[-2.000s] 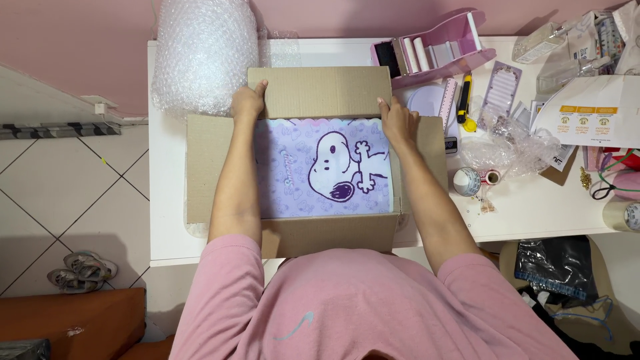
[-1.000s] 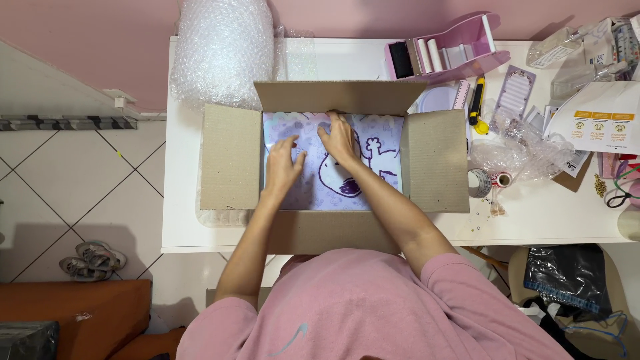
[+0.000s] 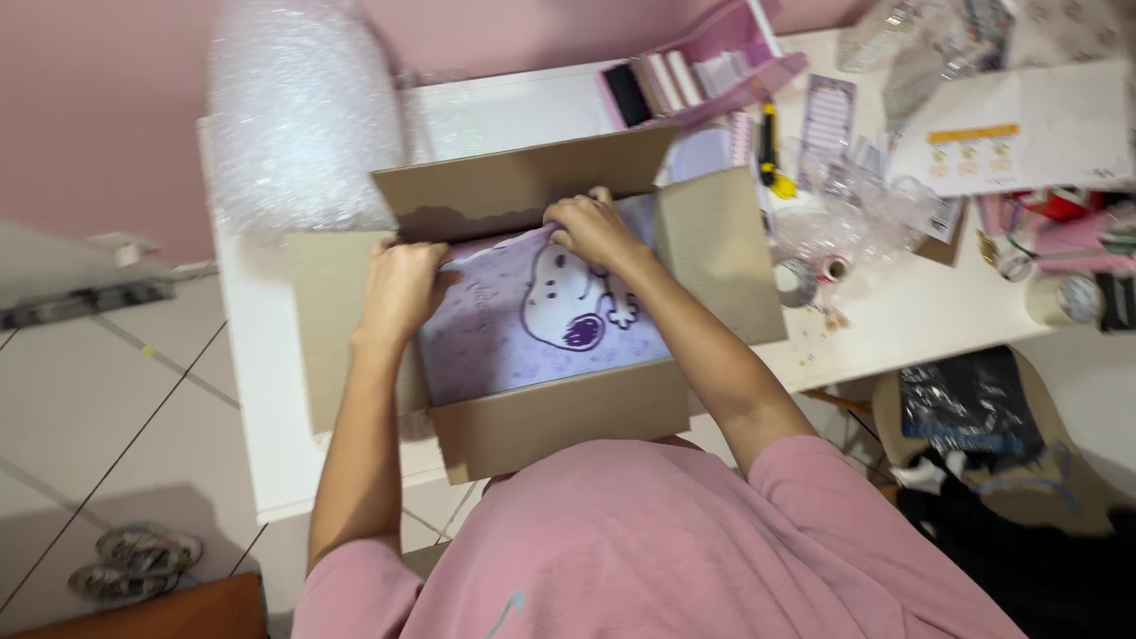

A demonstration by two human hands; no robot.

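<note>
An open cardboard box [image 3: 559,430] with its flaps spread stands on the white desk in front of me. Inside lies a lilac Snoopy-printed sheet or pouch [image 3: 497,346] with a scalloped far edge. That edge is lifted a little, and something pink shows behind it. My right hand [image 3: 590,232] pinches the far edge near its middle. At the box's far left corner is my left hand [image 3: 404,284], its fingertips at the left end of the same edge; its grip is partly hidden.
A roll of bubble wrap [image 3: 302,115] stands at the back left. To the right are a pink organizer [image 3: 710,75], a yellow and black utility knife [image 3: 769,146], crumpled plastic wrap [image 3: 852,213], tape rolls [image 3: 796,282] and a printed sheet [image 3: 1003,133] on the desk [image 3: 240,399].
My left hand has moved from over the print to the box's far left corner. The scalloped edge, flat before, is now raised at my right hand. The view has tilted and come closer.
</note>
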